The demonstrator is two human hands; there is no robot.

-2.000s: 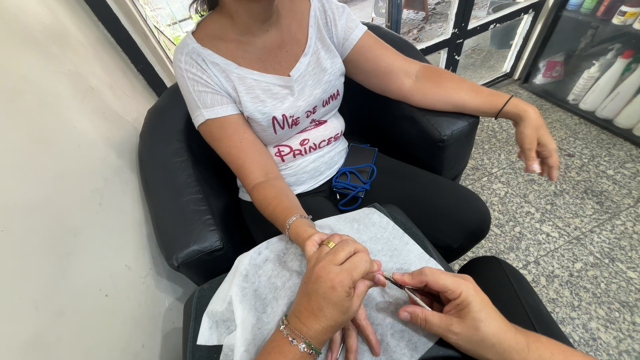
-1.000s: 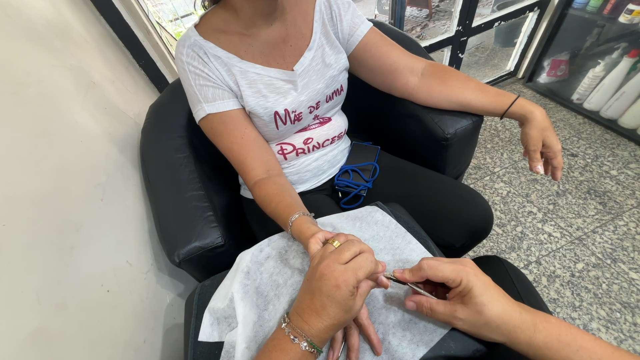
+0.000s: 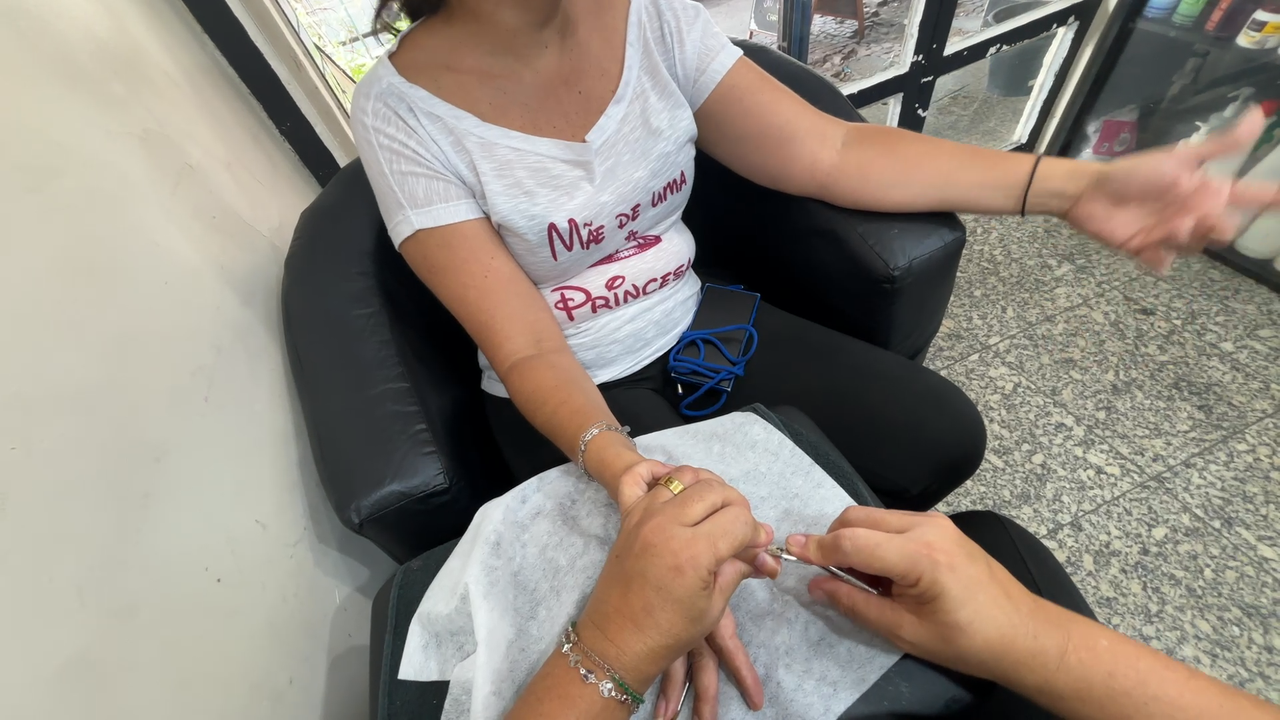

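Observation:
My left hand point(image 3: 680, 560), with a gold ring and bracelets, is closed around a finger of the seated person's hand point(image 3: 725, 660). My right hand point(image 3: 915, 580) grips a slim metal nail tool, perhaps cuticle nippers point(image 3: 830, 569), whose tip touches or nearly touches the held fingertip. Its exact kind is partly hidden by my fingers. Below both hands a white disposable cloth point(image 3: 790, 480) covers a dark cushion or rest point(image 3: 405, 600). Under my left wrist, a thin metal item point(image 3: 684, 692) shows between the person's lower fingers.
The person in a white T-shirt point(image 3: 450, 150) sits in a black armchair point(image 3: 350, 370). A dark phone point(image 3: 728, 308) with a blue cord point(image 3: 712, 350) lies on their lap. A pale wall point(image 3: 130, 380) stands at left, a shelf with bottles point(image 3: 1258, 30) at upper right.
The seated person's free hand has lifted and swung out to the right, and it is blurred now. My two hands hold nearly the same place, the tool still at the fingertip.

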